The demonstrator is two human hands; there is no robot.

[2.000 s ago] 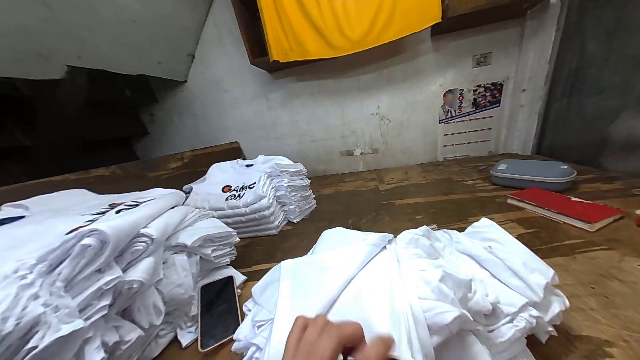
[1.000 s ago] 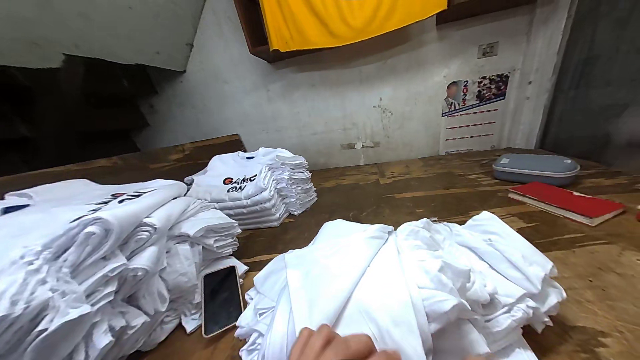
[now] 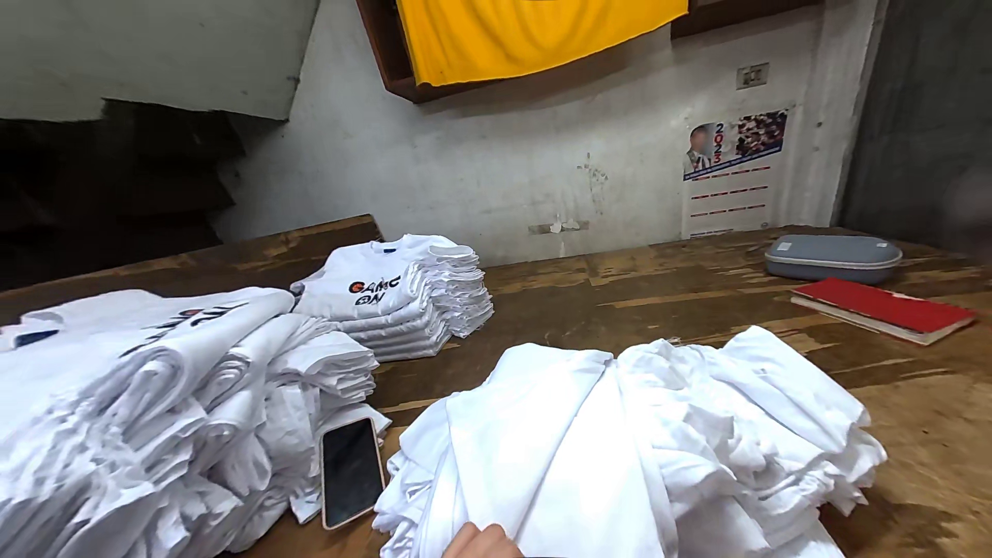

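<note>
A pile of folded white shirts (image 3: 573, 457) lies at the lower centre. At the bottom edge, what looks like my left hand (image 3: 482, 541) touches the front of this pile, its fingers bent and close together; most of it is cut off, and whether it grips the cloth cannot be told. My right hand is out of view. To the left, a large stack of white T-shirts (image 3: 178, 411) with dark print fills the corner. Behind it stands a neater stack of printed white T-shirts (image 3: 380, 298).
A smartphone (image 3: 352, 471) lies dark screen up between the left stack and the centre pile. At the right are a grey zip case (image 3: 833, 260) and a red-covered book (image 3: 883, 306) on the wooden table (image 3: 589, 310). Yellow cloth (image 3: 527, 39) hangs above; a calendar (image 3: 728, 178) is on the wall.
The visible hand has moved down toward the bottom edge, and less of it shows. The shirt piles, phone, case and book have not plainly moved.
</note>
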